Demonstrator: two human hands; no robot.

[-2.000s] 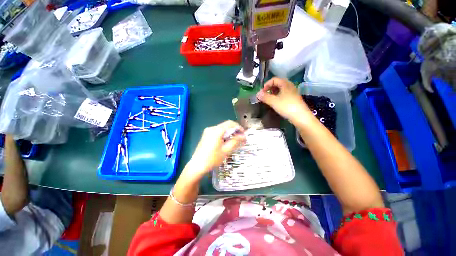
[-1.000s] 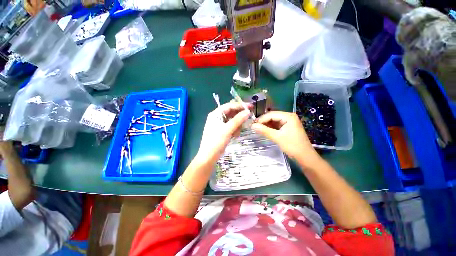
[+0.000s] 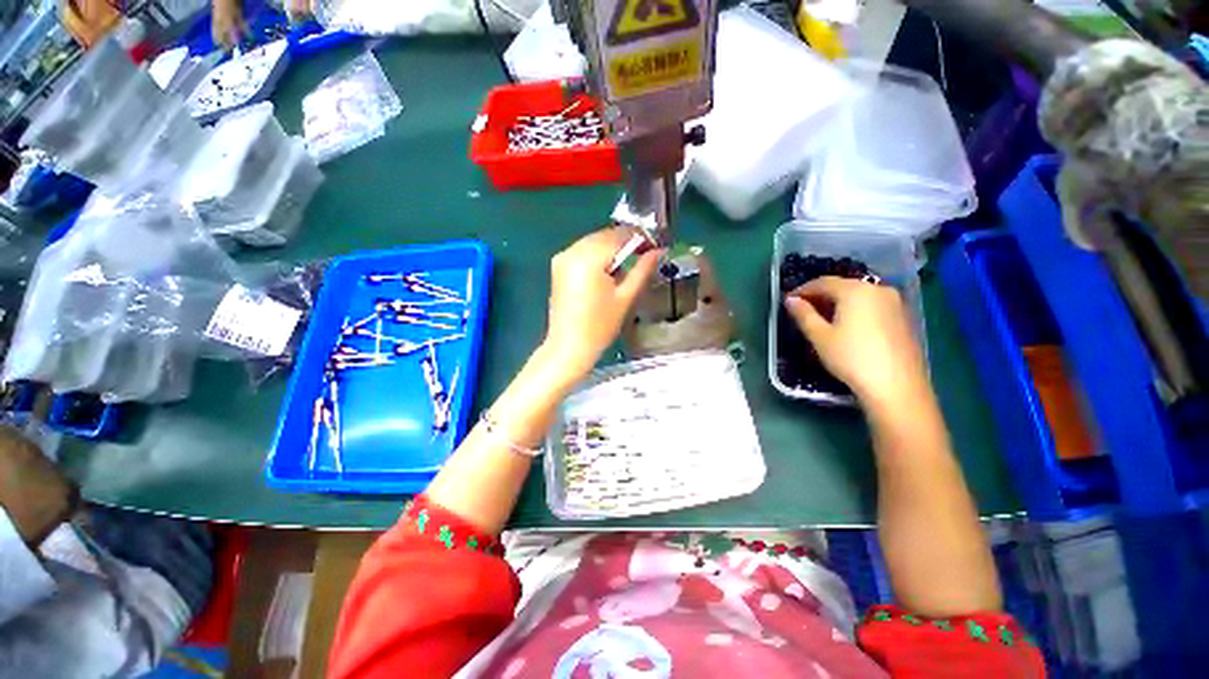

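Note:
My left hand is beside the press fixture, with its fingers closed on a silvery pin held tilted under the press head. My right hand reaches into the clear tub of black rings; its fingertips are among the rings, and I cannot tell if it grips one. The clear tub of pins lies in front of the fixture, with rods in rows.
A blue tray with scattered dark-ended pins is on the left. A red tray of rods is behind. Clear lids, plastic bags, blue bins and the wrapped lever surround the bench. Another person's arm is at the left edge.
My hands were together in front of the fixture. My right hand has moved right into the ring tub; my left hand has stayed near the fixture with a pin.

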